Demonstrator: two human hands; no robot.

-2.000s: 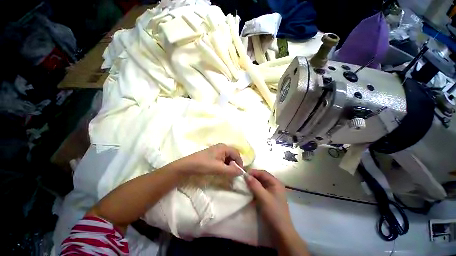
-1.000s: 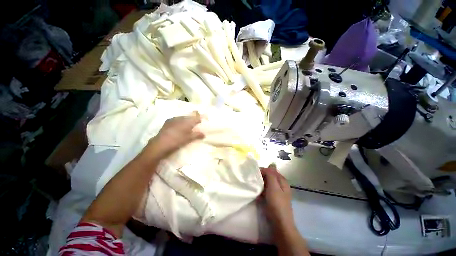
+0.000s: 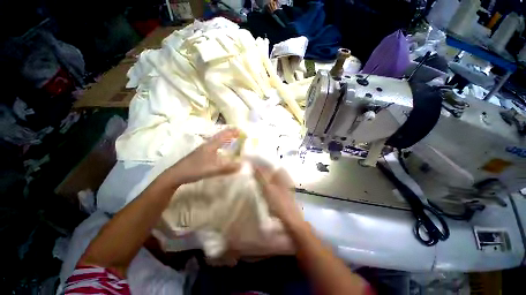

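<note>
A cream knit garment piece (image 3: 222,210) hangs from my hands at the table's front edge, its lower part over my lap and blurred. My left hand (image 3: 210,158) grips its upper edge, fingers bent around the cloth. My right hand (image 3: 275,187) is blurred and holds the cloth just right of my left hand. The contact at the fingertips is partly washed out by lamp glow. The sewing machine head (image 3: 363,109) stands to the right, with no cloth from my hands visibly under its needle area.
A tall pile of cream pieces (image 3: 213,75) stands behind my hands. Black-handled shears (image 3: 429,224) lie right of the needle. Purple cloth (image 3: 389,55) is behind the machine. Cardboard (image 3: 109,89) is at the left, and a small picture label (image 3: 491,238) is on the table at right.
My right hand has moved left and up from the table's edge towards my left hand. The cream piece has been lifted and bunched between them. The view has shifted, bringing more of the machine's right side in.
</note>
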